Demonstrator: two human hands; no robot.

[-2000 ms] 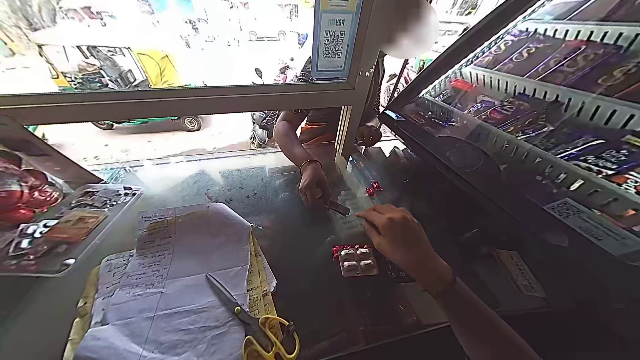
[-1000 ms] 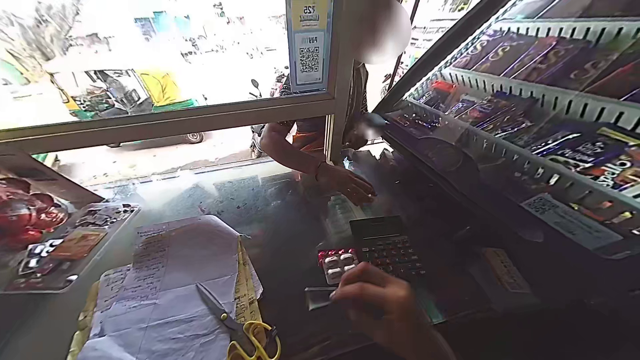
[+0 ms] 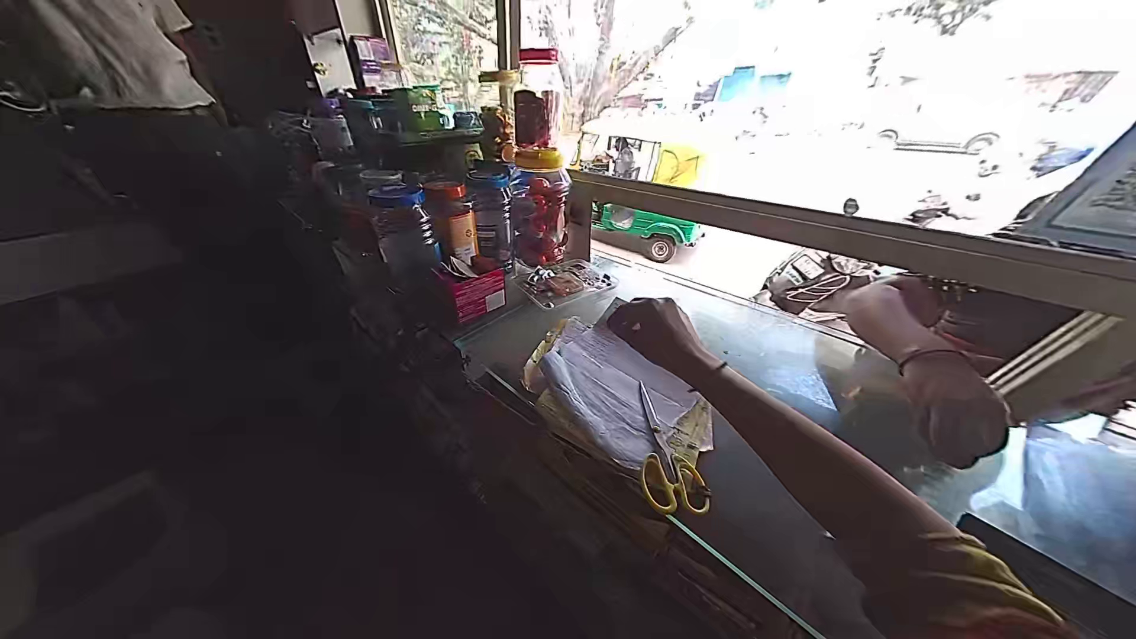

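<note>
My right hand (image 3: 658, 335), with a thin band at its wrist, reaches across the glass counter to the far edge of the papers. Its fingers are curled and point downward; a small greyish edge shows by them, but whether they grip it is unclear. Under and beside the hand lie white handwritten sheets (image 3: 612, 390) over yellowish paper. Scissors with yellow handles (image 3: 674, 484) rest on the near edge of these papers, blades pointing away. My left hand is out of view. At the right, another person's hand (image 3: 963, 426) hangs over the counter, its fingers curled.
A clear tray of small items (image 3: 568, 282) sits beyond the papers, beside a pink box (image 3: 479, 295). Lidded plastic jars (image 3: 541, 209) stand behind them. A window frame bar (image 3: 799, 226) crosses above the counter (image 3: 772, 355). A dark flat object (image 3: 1047, 559) lies at the lower right.
The view has swung left. My right hand has moved from beside the calculator and blister pack to the papers. The other person's hand, earlier stretched out flat, is now curled.
</note>
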